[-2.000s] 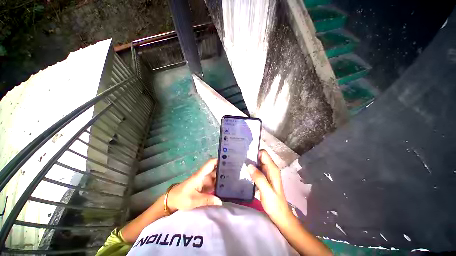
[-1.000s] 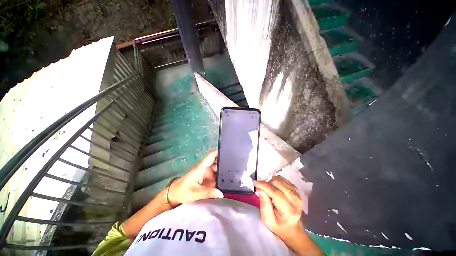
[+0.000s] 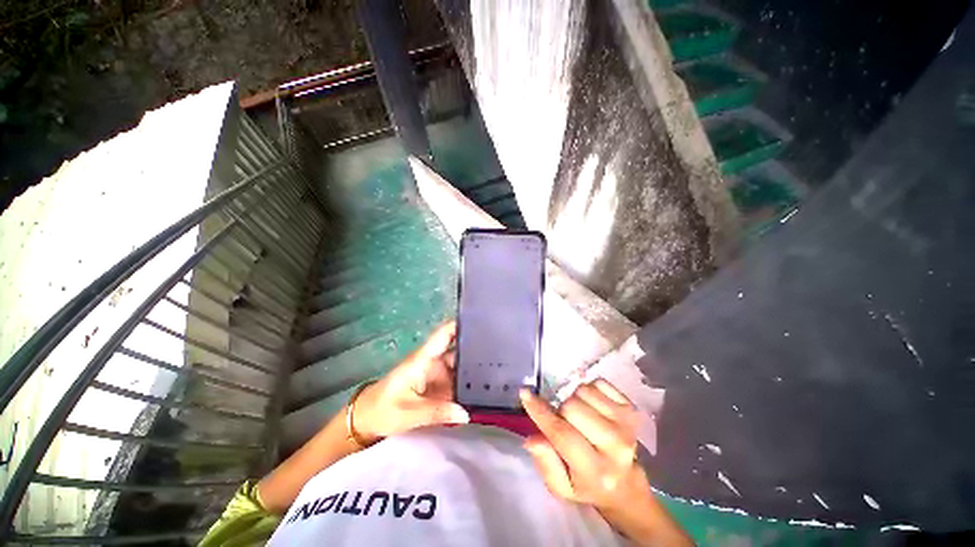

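Note:
A black-edged smartphone point(image 3: 499, 315) is upright in front of my white top, its screen pale with a row of small icons near the bottom. My left hand point(image 3: 412, 393), with a thin gold-coloured bracelet on the wrist, holds the phone's left side and lower edge. My right hand point(image 3: 590, 443) is at the phone's lower right corner, its index fingertip at the screen's bottom edge and the other fingers curled, holding nothing.
Green stairs point(image 3: 369, 283) lead down ahead, with a metal railing point(image 3: 160, 288) on the left. A dark post point(image 3: 393, 80) stands beyond. A stained wall point(image 3: 631, 203) and more green steps point(image 3: 738, 139) are to the right, beside a dark peeling surface point(image 3: 813, 363).
My right hand has let go of the phone's right side and now points at its lower corner. The screen has changed from a list to a mostly blank page. The phone sits slightly higher and further left.

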